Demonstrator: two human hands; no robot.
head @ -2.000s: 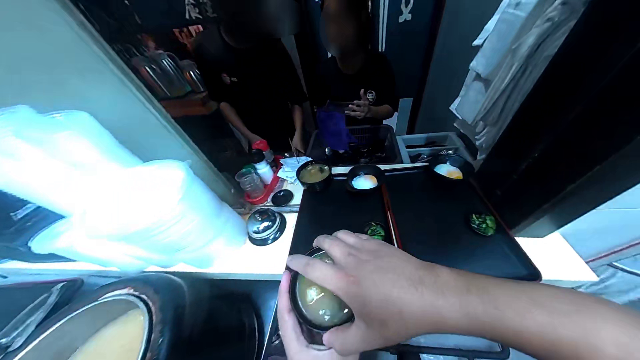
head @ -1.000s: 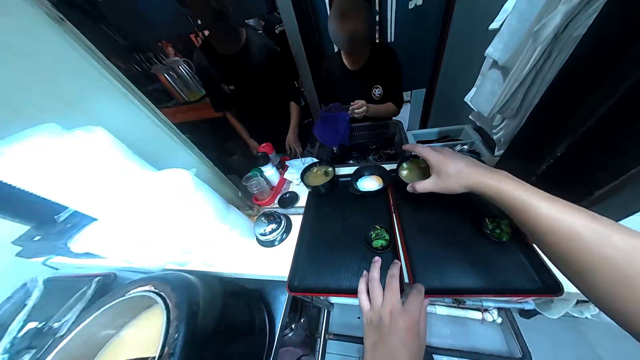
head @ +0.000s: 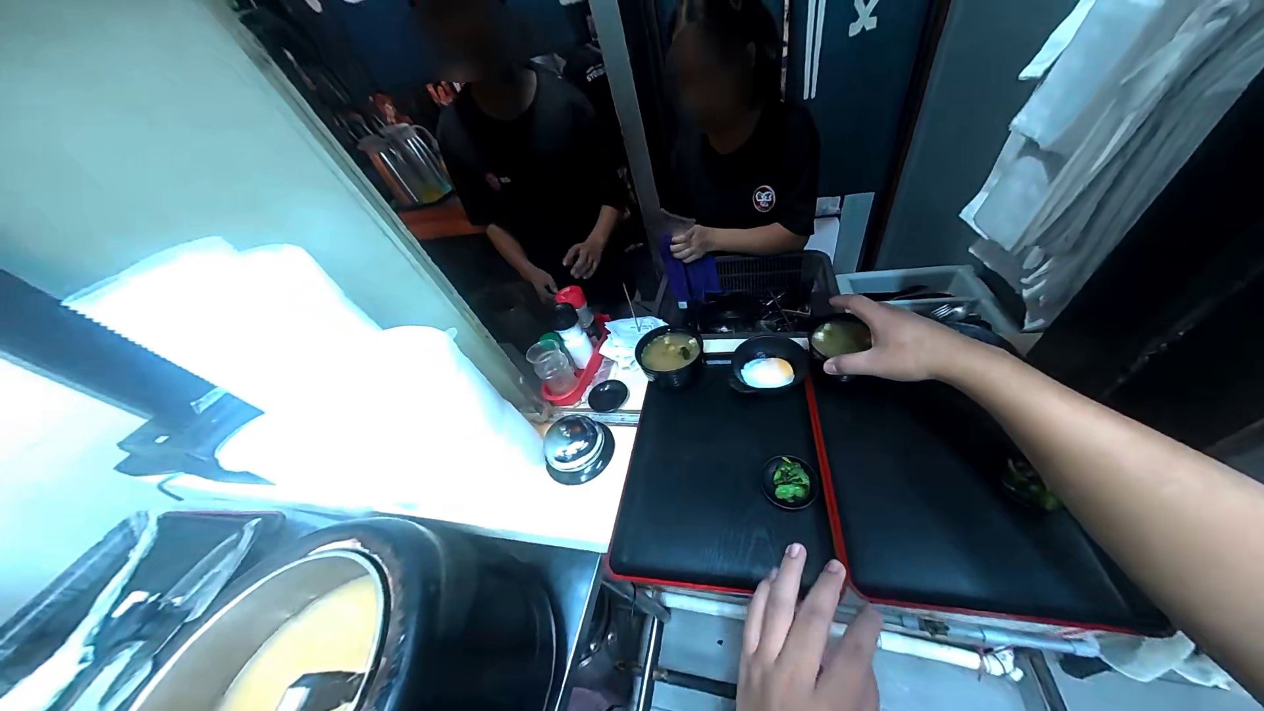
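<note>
My right hand (head: 894, 341) grips a black bowl of soup (head: 839, 338) at the back left of the right black tray (head: 948, 494). My left hand (head: 812, 642) holds nothing; its spread fingertips are at the front edge of the left black tray (head: 701, 474). On that tray's back edge are another black soup bowl (head: 671, 354) and a black dish with an egg (head: 767, 371). A small dish of green vegetables (head: 790, 482) sits toward its front. A second dish of greens (head: 1030, 484) is partly hidden behind my right forearm.
A silver call bell (head: 577, 446) stands left of the trays, near a red caddy (head: 583, 380) with bottles. A large pot (head: 395, 592) of yellowish liquid is at lower left. Two people (head: 538, 168) in black shirts stand across the counter. White cloths (head: 1106, 148) hang at upper right.
Two seconds ago both hands were at a soup bowl near the front. The bowl is now at the back of the right tray in my right hand, and my left hand is apart from it.
</note>
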